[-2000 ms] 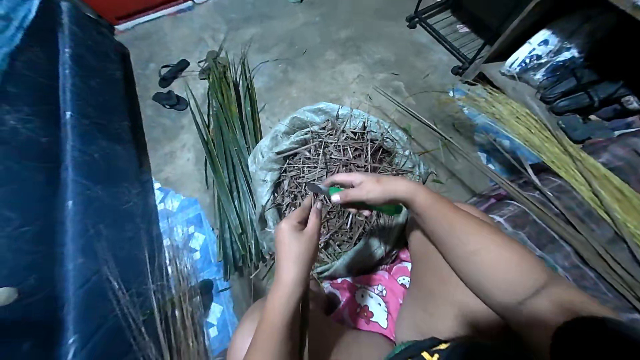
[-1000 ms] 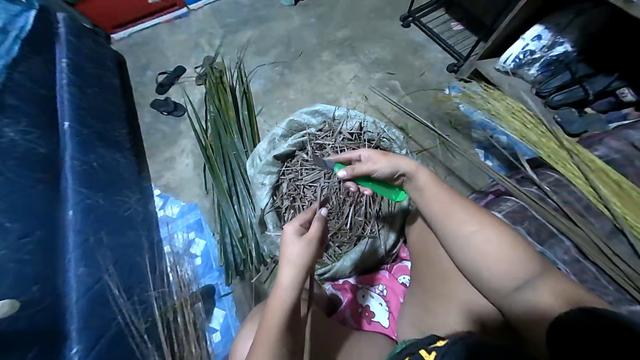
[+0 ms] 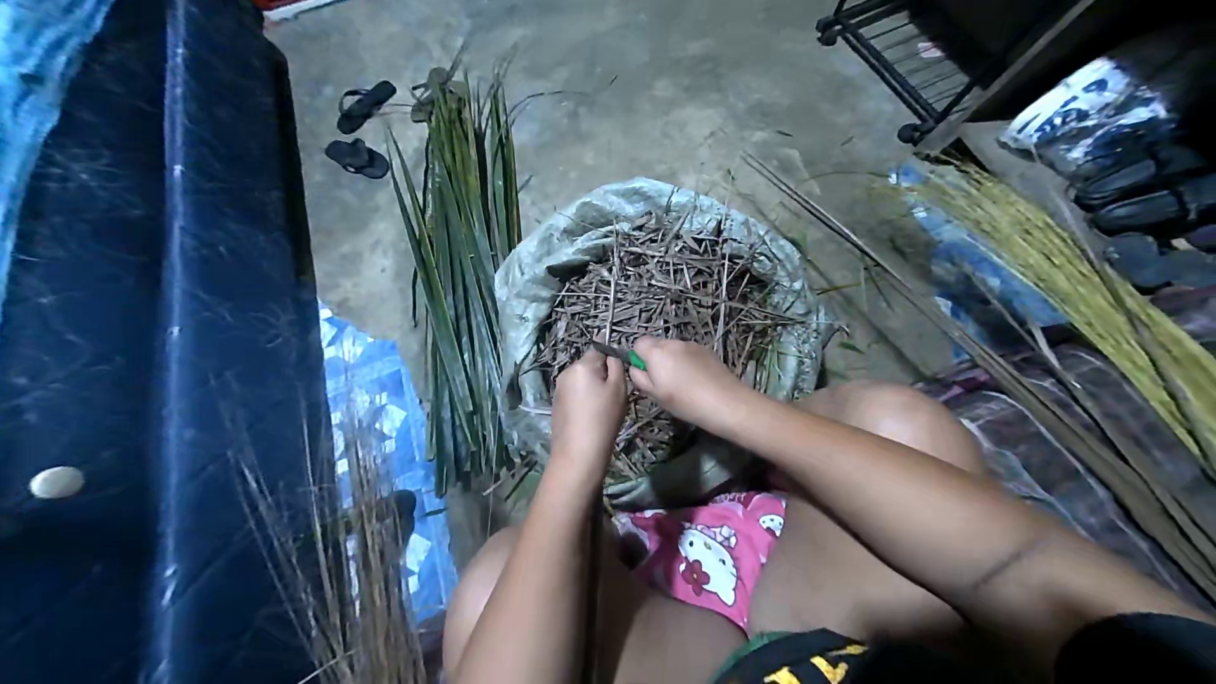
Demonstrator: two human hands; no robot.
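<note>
My right hand (image 3: pixel 686 378) grips a green-handled knife (image 3: pixel 619 355), its short dark blade pointing left toward my left thumb. Closed beside it, my left hand (image 3: pixel 591 399) pinches a thin dry leaf strip or rib, which runs down along my forearm; how much of it lies inside the fingers is hidden. Both hands are over a pale woven plastic sack (image 3: pixel 608 211) with a rolled rim, filled with short brown leaf scraps (image 3: pixel 665 275). Long green palm leaflets (image 3: pixel 461 256) lie on the floor left of the sack.
Dry thin ribs (image 3: pixel 366 560) stand at lower left beside a dark blue covered piece of furniture (image 3: pixel 90 380). Slippers (image 3: pixel 359 159) lie at upper left. To the right are long brown strips (image 3: pixel 950 332), a yellowish bundle (image 3: pixel 1064 256), shoes (image 3: pixel 1154 204) and a black metal rack (image 3: pixel 883 66).
My right hand and the knife have come down and left, close against my left hand; one second ago the hands were apart. More of the green handle is now covered by the fingers.
</note>
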